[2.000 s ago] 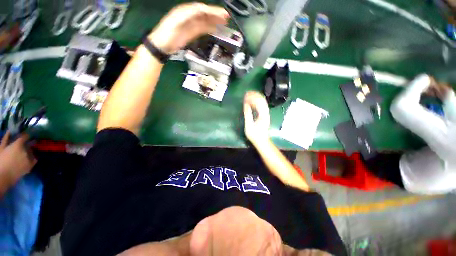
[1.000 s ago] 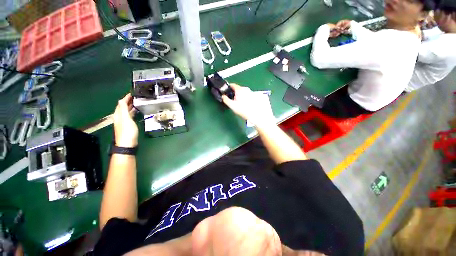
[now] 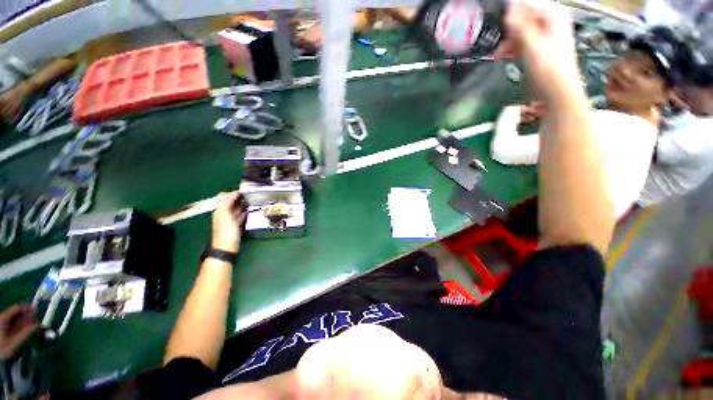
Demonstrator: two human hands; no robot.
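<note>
My right hand is raised at the top right and grips the edge of a black round-faced thing with a red and white centre, perhaps a small fan. It is blurred and held above the bench. My left hand, with a black wristband, rests at the left side of a silver screw feeder. Its fingertips are at or against the housing, and it appears to hold nothing. A small metal mechanism sits on the feeder's front.
A second feeder stands left. White sheet and dark plates lie right. Beyond are a red tray, several loop-shaped locks and a grey post. Another person's hand is lower left; a seated person is right.
My right hand has lifted the black thing from the bench high to the upper right, turning its round face into view. My left hand stays beside the feeder. The camera view has shifted.
</note>
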